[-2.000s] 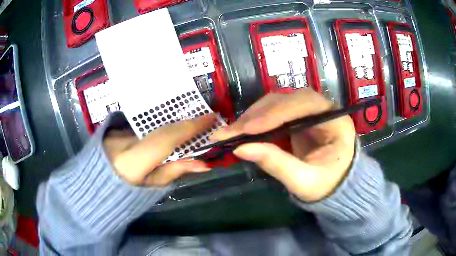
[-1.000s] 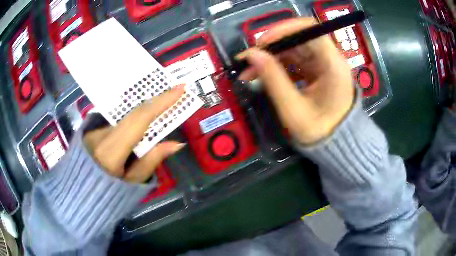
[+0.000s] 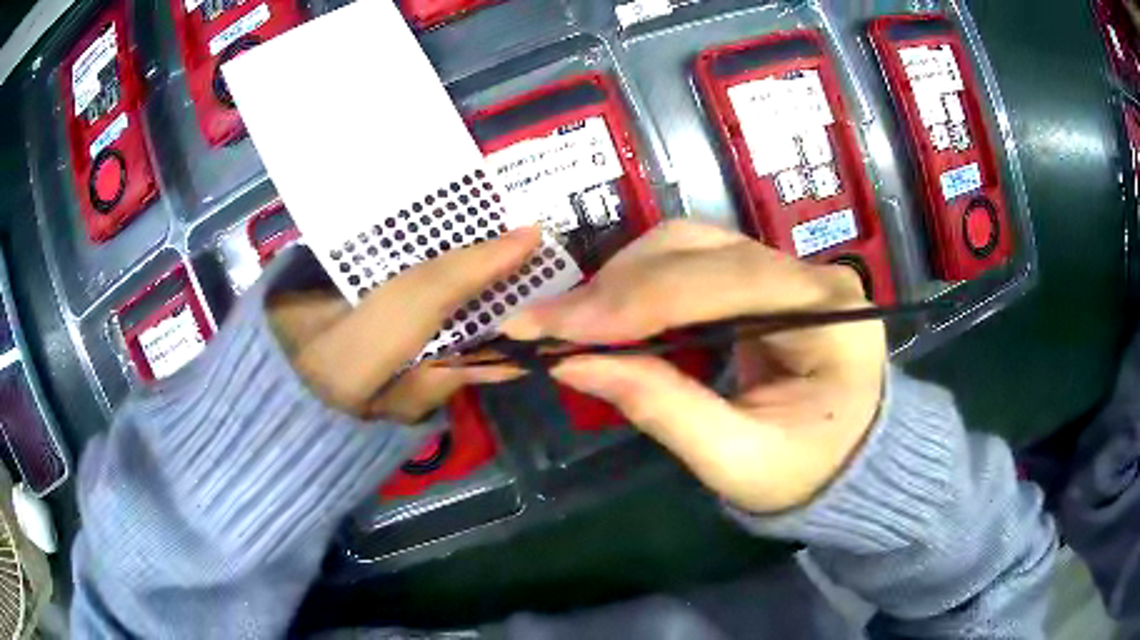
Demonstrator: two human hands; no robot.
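Note:
My left hand (image 3: 419, 319) holds a white dot label sheet (image 3: 344, 113), blank at its upper end, with rows of small dark dots at the lower end. My right hand (image 3: 738, 350) grips dark tweezers (image 3: 800, 319) between thumb and fingers. The tweezer tips are at the lower edge of the sheet, by my left fingertips; whether a dot is between them cannot be told. A red phone unit (image 3: 625, 150) lies face up behind the sheet and my hands, with its lower part mostly hidden.
More red units lie in the clear blister tray (image 3: 681, 131), one at centre right (image 3: 781, 119), one further right (image 3: 944, 150) and one at far left (image 3: 110, 138). A smartphone (image 3: 28, 425) and part of a fan (image 3: 19, 569) are at the left edge.
My right hand has moved left and down from over the units back to the sheet, with the tweezers. The sheet has moved right and turned more upright, now covering more of the middle unit.

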